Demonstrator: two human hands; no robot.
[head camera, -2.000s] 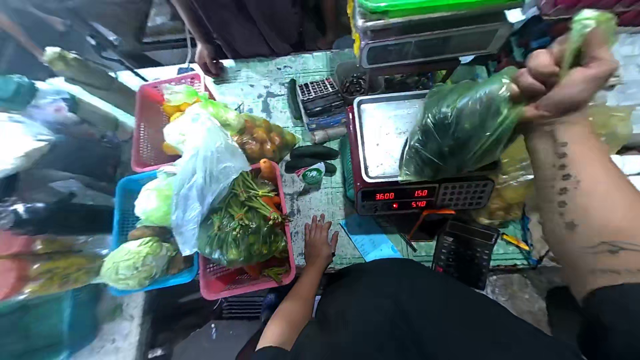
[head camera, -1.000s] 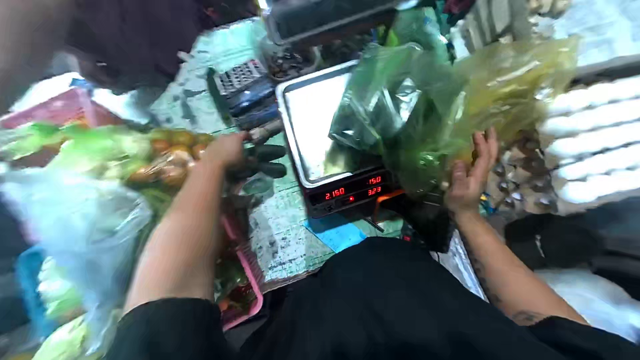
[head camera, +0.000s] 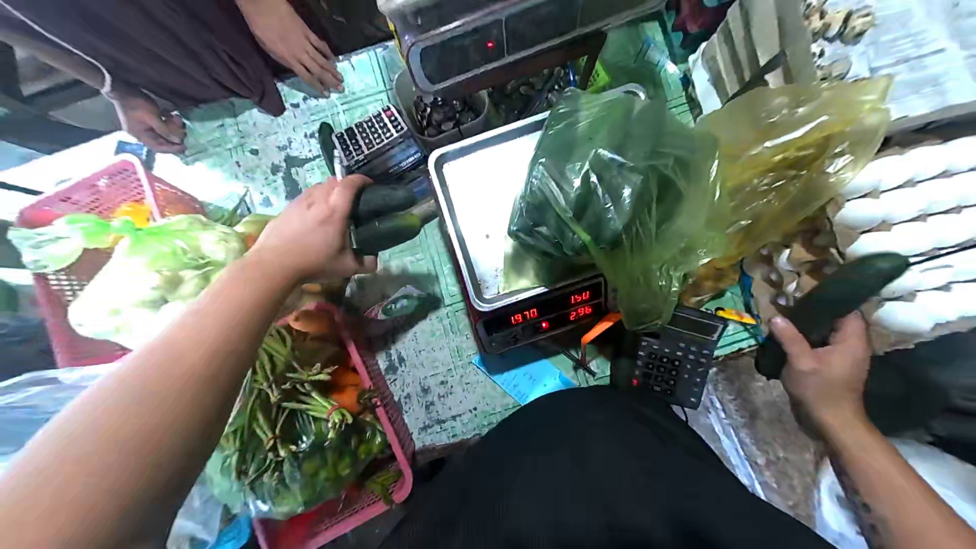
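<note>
My left hand (head camera: 324, 229) grips dark green cucumbers (head camera: 385, 232) left of the scale, above the green tabletop. At the right, my right hand (head camera: 827, 366) is closed around another dark green cucumber (head camera: 854, 286), beside the egg trays. Between my hands stands a digital scale with a metal pan (head camera: 480, 206) and a lit red display. An open green plastic bag (head camera: 610, 183) with dark green contents lies on the pan and hangs over its right side. A yellow plastic bag (head camera: 793, 160) adjoins it.
Pink baskets (head camera: 381, 396) of bagged vegetables stand left. A calculator (head camera: 679, 354) and blue paper (head camera: 526, 374) lie near my body; another calculator (head camera: 374, 137) lies beyond my left hand. White eggs (head camera: 907, 229) are at right. Another person's hands (head camera: 305, 61) rest across the table.
The green bag, held up by my right hand two seconds ago, now rests on the scale. My right hand has moved right from the bag and holds a cucumber. My left hand has left the tabletop and grips cucumbers.
</note>
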